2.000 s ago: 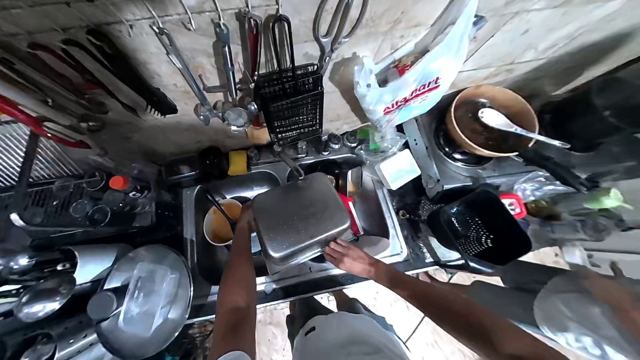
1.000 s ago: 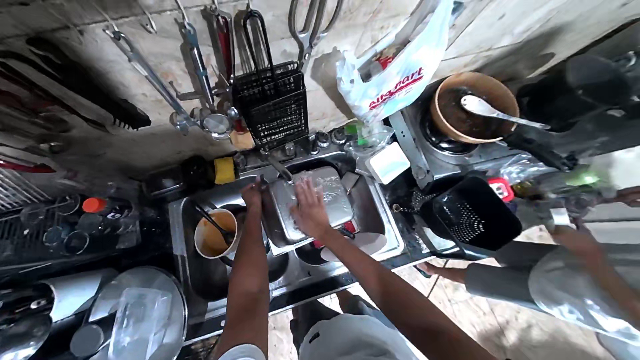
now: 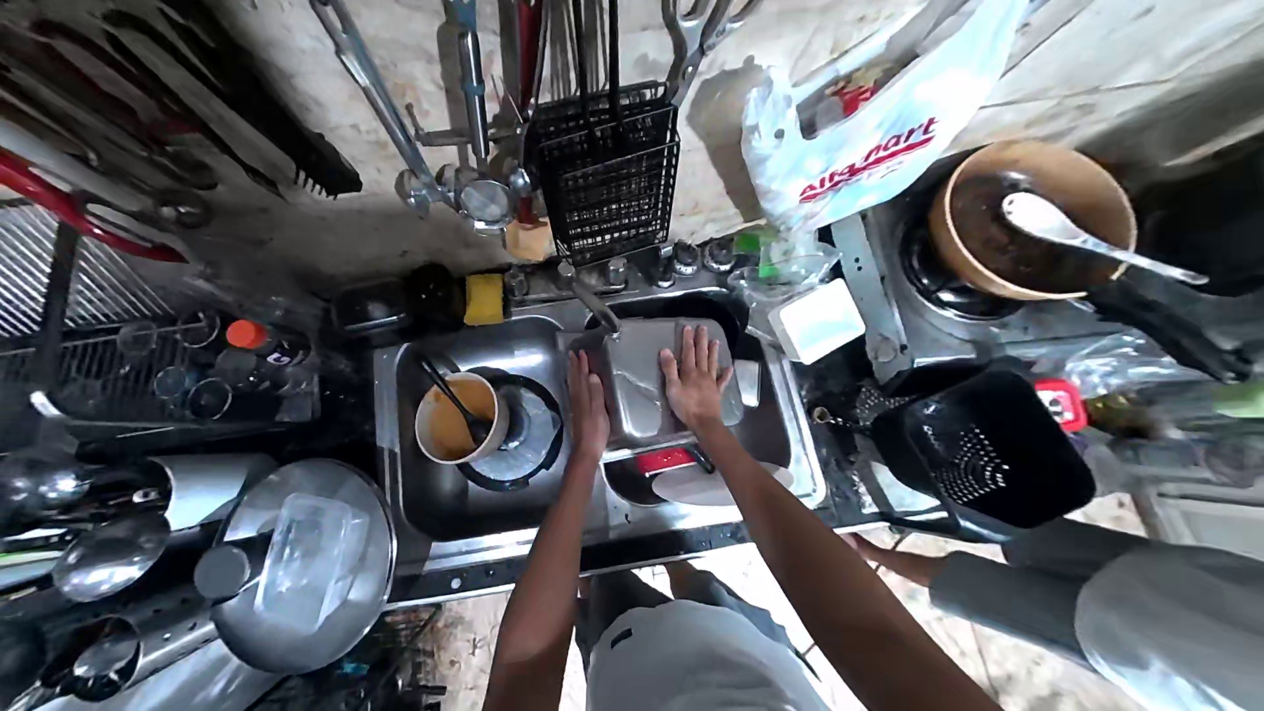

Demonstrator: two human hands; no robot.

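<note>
A rectangular metal pan [image 3: 637,380] lies under the faucet [image 3: 591,298], over the right basin of a double steel sink [image 3: 805,434]. My right hand [image 3: 696,380] rests flat on its surface with the fingers apart. Along the pan's left edge lies my left hand [image 3: 589,410], its fingers extended and close together, gripping nothing that I can see. In the left basin stands a tub [image 3: 427,425] of orange-brown liquid with a dark-handled utensil in it, beside a round lid [image 3: 523,444]. A red object [image 3: 665,460] and a pale plate [image 3: 726,484] lie below the pan.
A yellow sponge [image 3: 484,299] sits behind the sink. On the stove at right is a pan [image 3: 1032,219] with a spoon. A black perforated basket [image 3: 987,449] stands right of the sink, near another person [image 3: 1027,592]. Utensils and a black wire basket [image 3: 607,178] hang on the wall.
The metal pan, held up by both hands two seconds ago, now lies low over the right basin. My left hand has moved from near the faucet down to the pan's left side.
</note>
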